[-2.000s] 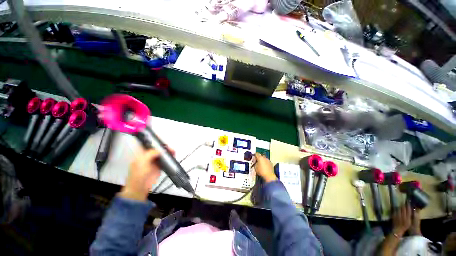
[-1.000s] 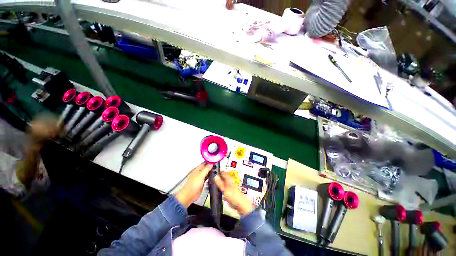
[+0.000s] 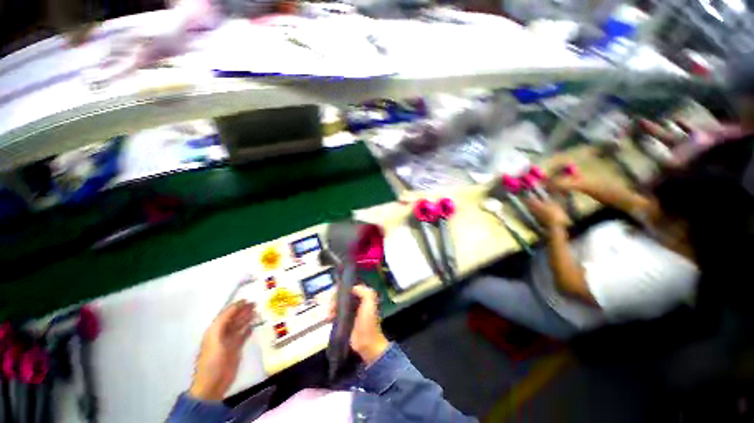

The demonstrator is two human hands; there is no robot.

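Note:
My right hand (image 3: 364,325) is closed around the handle of a dark grey hair dryer (image 3: 343,273), held upright in front of me with its pink ring facing right. My left hand (image 3: 221,351) is off the dryer, over the white board left of the tester, fingers slightly apart with nothing seen in it. The white power tester (image 3: 289,277) lies behind and between my hands, with two dark-framed displays and yellow and red spots. The dryer hides its right side. The picture is blurred.
Two hair dryers (image 3: 436,235) lie right of a white boxed instrument (image 3: 407,258). More dryers (image 3: 33,363) lie at far left. A green conveyor (image 3: 198,216) runs behind, under a long white shelf (image 3: 165,106). A seated person (image 3: 628,263) works at right, near a tray of plastic bags (image 3: 446,153).
The view has swung to the right. My left hand has let go of the dryer and moved left. The dryer is now in my right hand alone, turned so its ring faces right.

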